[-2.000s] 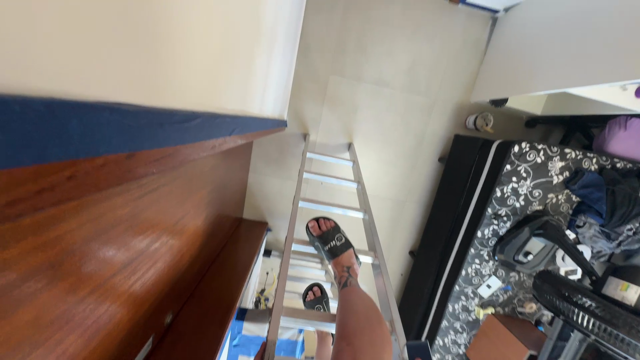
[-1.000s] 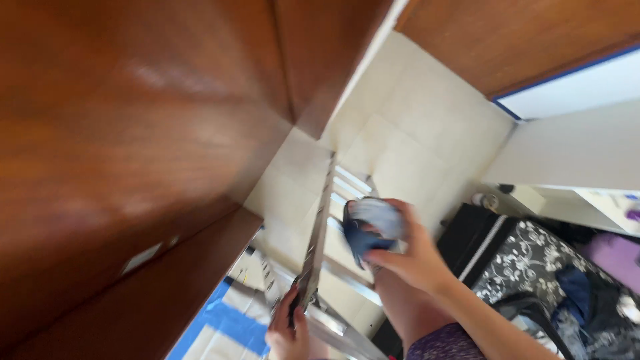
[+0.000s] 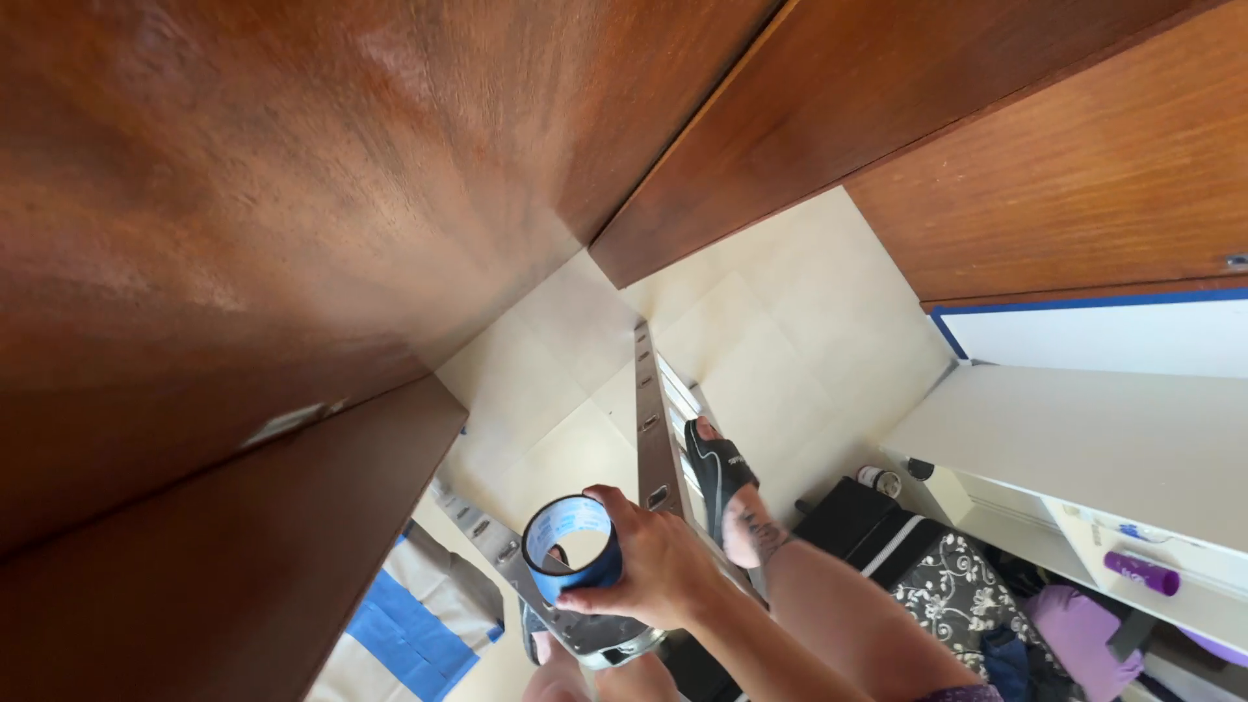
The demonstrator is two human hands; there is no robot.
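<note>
My right hand [image 3: 663, 565] holds a roll of blue masking tape [image 3: 575, 551], thumb below and fingers at its upper rim, with the roll's open centre facing up. Beneath it stands a metal stepladder [image 3: 655, 439], seen from above. A foot in a black slide sandal [image 3: 720, 468] rests on the ladder's right side; another sandal shows partly at its left. Bare skin at the bottom edge, by the ladder's top, is cut off, so my left hand cannot be made out for certain.
Brown wooden panels [image 3: 292, 175] rise close at the left and top. Pale floor tiles [image 3: 760, 331] lie far below. Blue tape edges a white surface [image 3: 1102, 336] at right. A patterned bed [image 3: 951, 585] with clothes and white shelving [image 3: 1024, 517] stand lower right. Blue-striped covering [image 3: 414, 624] lies lower left.
The view has swung round toward the wooden panels. Two seconds ago no hand was in view; a second ago one hand was at the ladder and the other held the roll.
</note>
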